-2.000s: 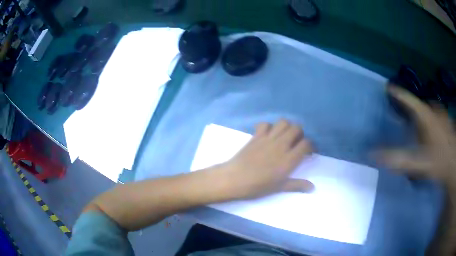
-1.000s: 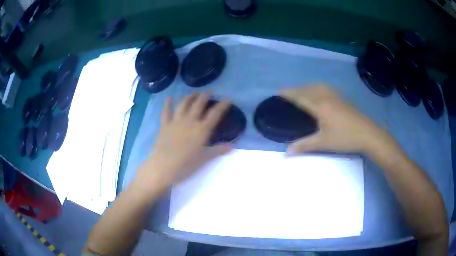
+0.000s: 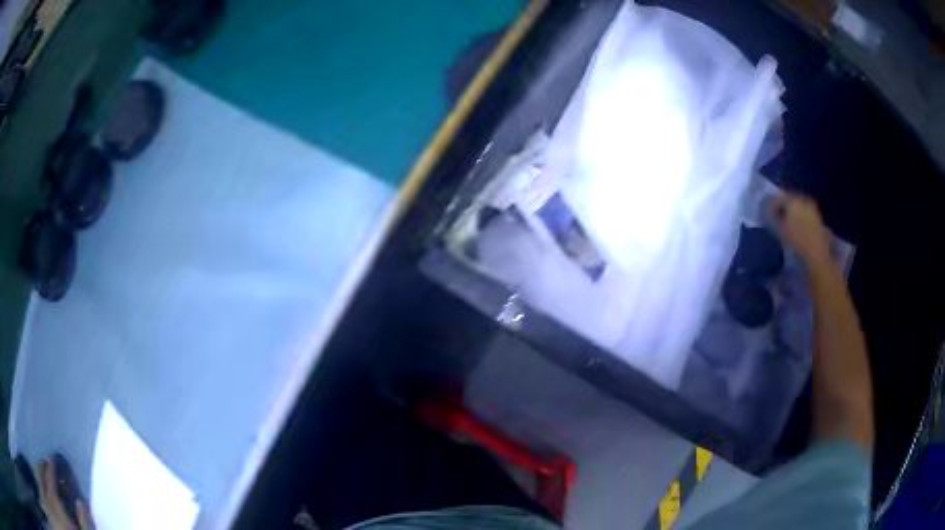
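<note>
My right hand (image 3: 800, 223) is over a dark bin (image 3: 539, 333) beside the bench, closed at the edge of a translucent white packing sheet (image 3: 663, 197). Dark round parts (image 3: 754, 274) lie in the bin just below that hand, partly under thin wrap. My left hand (image 3: 60, 502) is at the lower left corner, cut off by the picture's edge, with its fingers against dark round parts; its grip cannot be told. A white sheet (image 3: 140, 476) lies beside it on the pale blue mat (image 3: 218, 238).
Several glossy black round parts (image 3: 81, 186) lean together along the mat's far edge. The green bench top (image 3: 311, 83) ends at a yellowish edge strip (image 3: 471, 98) next to the bin. Printed packets (image 3: 568, 236) lie in the bin. A red object (image 3: 503, 445) and yellow-black tape (image 3: 684, 492) are on the floor.
The view has swung right to the bin. My right hand has left the round part on the mat and is at the packing sheet. My left hand is now at the lower left picture edge.
</note>
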